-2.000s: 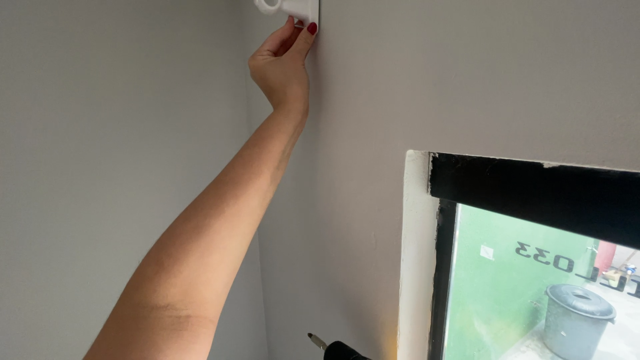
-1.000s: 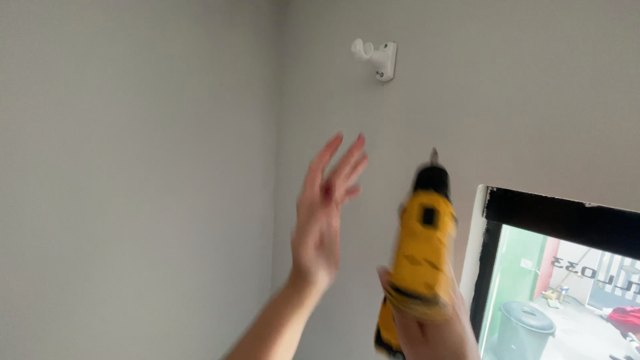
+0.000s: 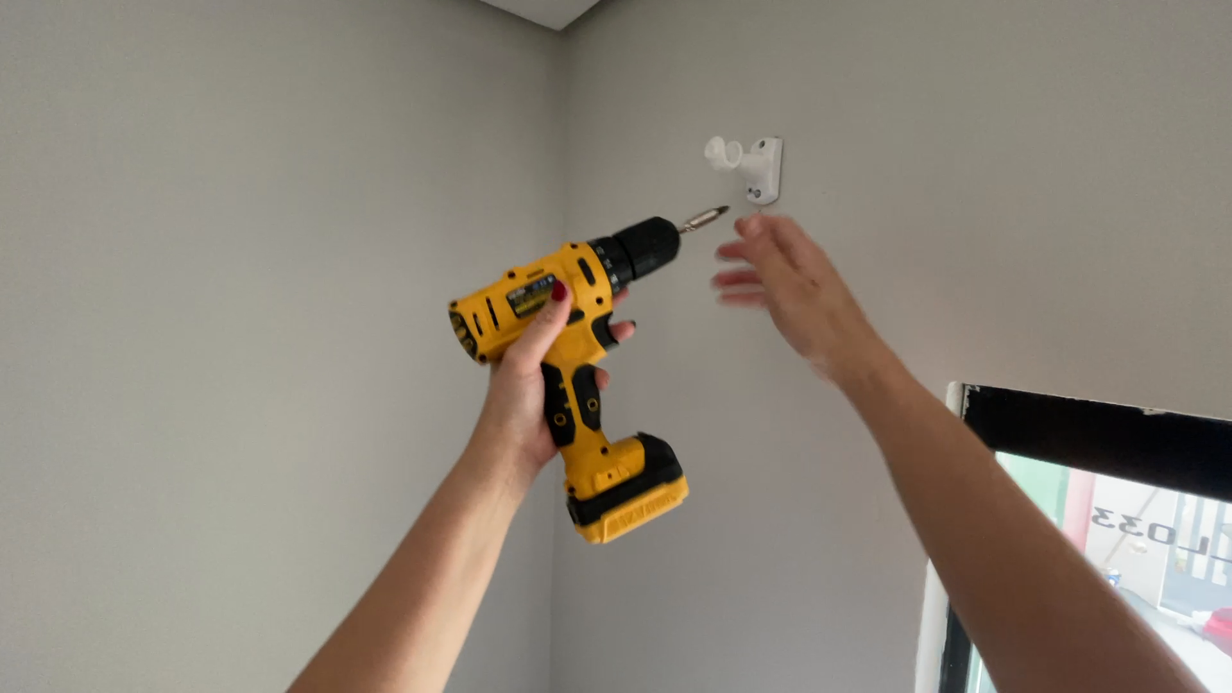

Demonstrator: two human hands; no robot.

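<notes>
My left hand (image 3: 529,385) grips a yellow and black cordless drill (image 3: 568,289) by its handle, thumb along the body. A metal driver bit (image 3: 705,219) in the chuck points up and right, its tip a little left of and below a white plastic wall bracket (image 3: 765,171). The bracket sits against the grey wall, with a round open holder on its left side and a screw visible low on its base. Just below the bracket is my right hand (image 3: 784,279), fingers spread and slightly blurred. No object shows in it; its fingertips are partly hidden.
Two grey walls (image 3: 289,289) meet in a corner left of the bracket, with a piece of light ceiling (image 3: 549,8) above. At the lower right is a window with a black frame (image 3: 1088,433); its glass bears writing.
The drill, in my right hand a second ago, is now in my left hand. My right hand has come up beneath the bracket. The view has shifted.
</notes>
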